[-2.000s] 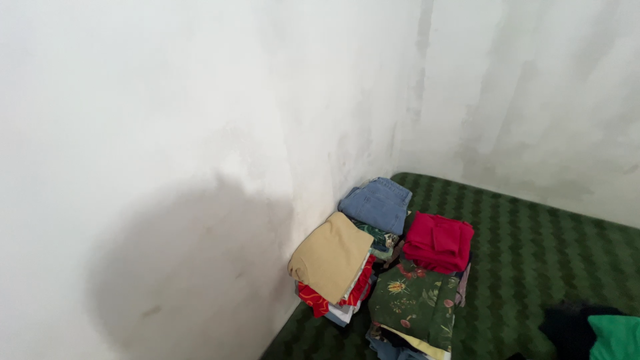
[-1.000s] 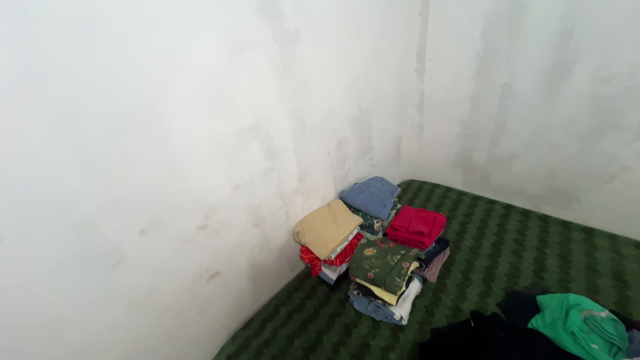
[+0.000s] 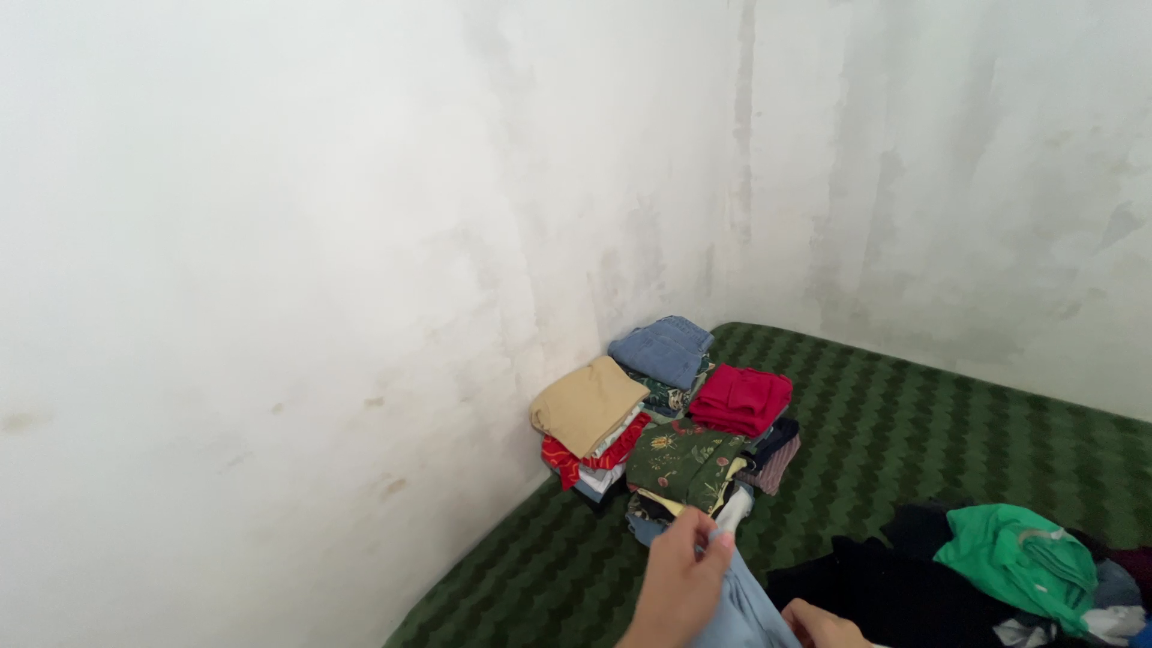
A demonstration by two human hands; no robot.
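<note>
My left hand (image 3: 686,571) pinches the upper edge of a light blue garment (image 3: 742,603) between thumb and fingers, just in front of the folded stacks. Lower right, my right hand (image 3: 821,625) is partly cut off by the bottom edge of the view, its curled fingers on the same garment. Behind them stand stacks of folded clothes, topped by a green floral garment (image 3: 688,459), a tan garment (image 3: 587,403), blue denim (image 3: 664,349) and a red garment (image 3: 742,398).
A loose heap lies at the lower right, with a bright green garment (image 3: 1021,558) over black clothing (image 3: 891,594). The stacks and heap rest on a green patterned mattress (image 3: 900,432). Stained white walls (image 3: 405,270) meet behind its corner.
Both hands have come into view at the bottom with the light blue garment, neither of which shows in the earlier frames. The view has shifted, and more of the loose heap shows than two seconds ago.
</note>
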